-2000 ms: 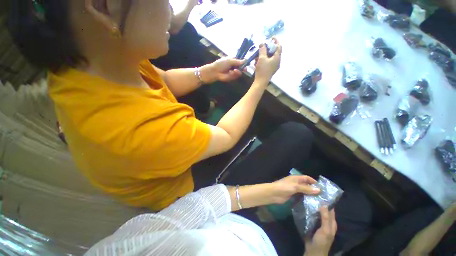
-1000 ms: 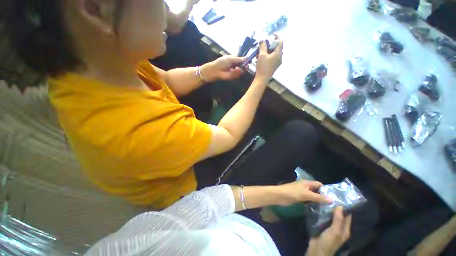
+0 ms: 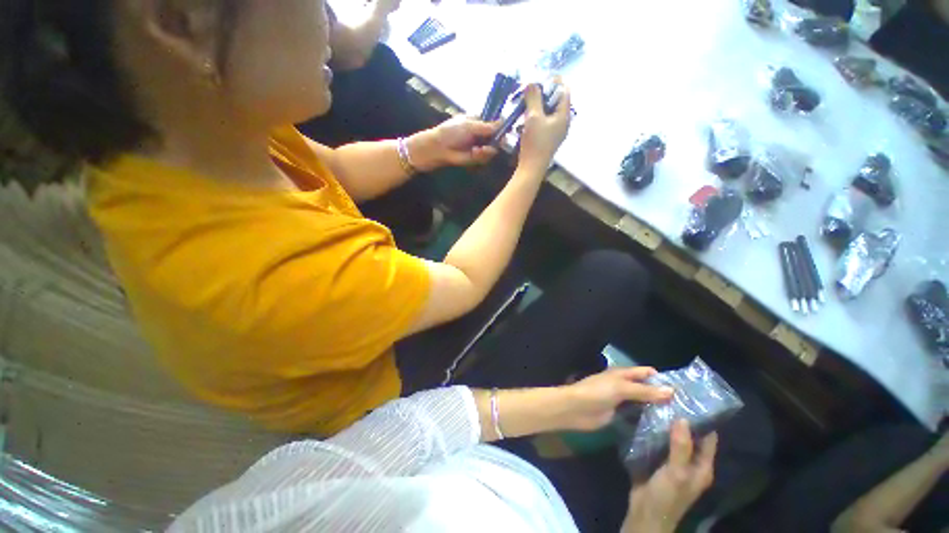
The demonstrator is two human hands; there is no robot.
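A clear plastic bag (image 3: pixel 692 404), shiny and crinkled, is held over the lap below the table edge. My left hand (image 3: pixel 616 398), with a bracelet on the wrist, pinches its left upper side between thumb and fingers. My right hand (image 3: pixel 674 481) holds it from below, thumb and fingers on the film. The bag looks dark, but I cannot tell whether that is content or the dark clothing behind it.
A person in yellow (image 3: pixel 260 281) sits on my left, holding dark rods (image 3: pixel 512 120). The white table (image 3: pixel 666 94) bears bagged black parts (image 3: pixel 712 216) and loose black rods (image 3: pixel 800 275). Its wooden edge (image 3: pixel 718 286) runs past my hands. Another person's arm (image 3: pixel 905 489) shows at lower right.
Over the two seconds, the bag has turned and its upper part has spread out to the right between my hands. Both hands keep hold of it. The neighbour's right hand has shifted slightly.
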